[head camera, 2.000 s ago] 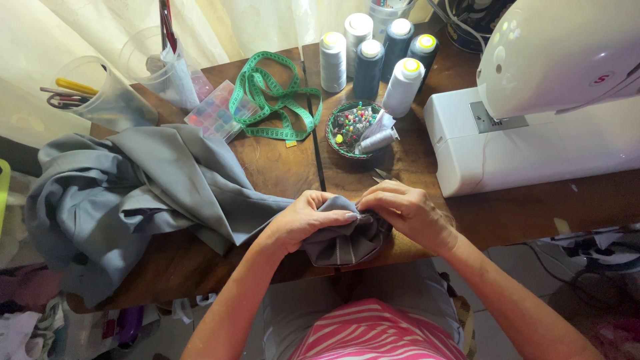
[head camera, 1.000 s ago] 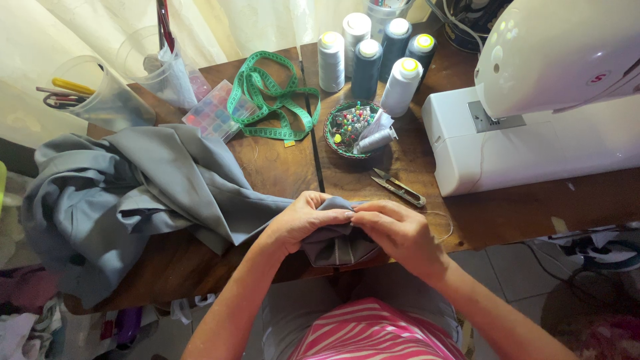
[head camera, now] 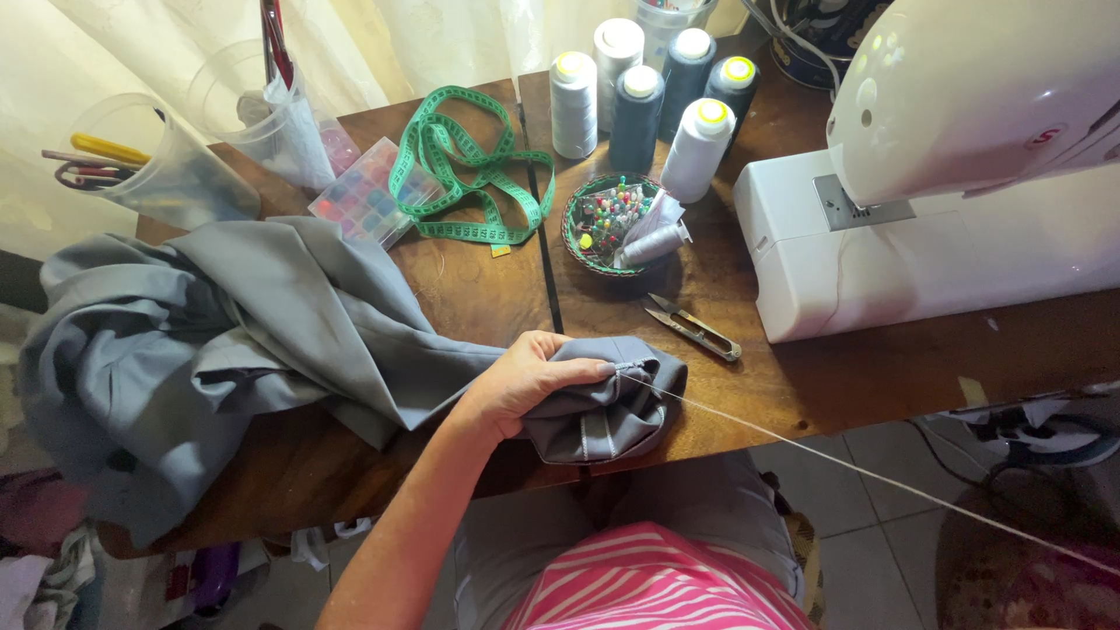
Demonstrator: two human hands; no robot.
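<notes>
My left hand [head camera: 535, 385] pinches the gathered end of a grey fabric garment [head camera: 306, 324] at the table's front edge, thumb on a stitched seam. From that seam a pale thread [head camera: 787, 444] runs taut to the lower right, out of the frame. My right hand is out of view, so what it holds is hidden. Thread snips [head camera: 696, 328] lie on the wood just beyond the fabric, to the right. Behind them is a small round basket [head camera: 569, 238] with colored-head pins and a small spool of grey thread [head camera: 654, 245].
A white sewing machine [head camera: 927, 271] stands at the right. Thread cones [head camera: 637, 118] are grouped at the back. A green tape measure [head camera: 472, 229], a clear compartment box [head camera: 372, 188] and plastic cups [head camera: 197, 179] are at the back left. The wooden table [head camera: 490, 289] has a dark gap across it.
My right hand has left the fabric and gone out of view, and the thread is now stretched to the right. The snips, seen in my right hand earlier, were laid on the table.
</notes>
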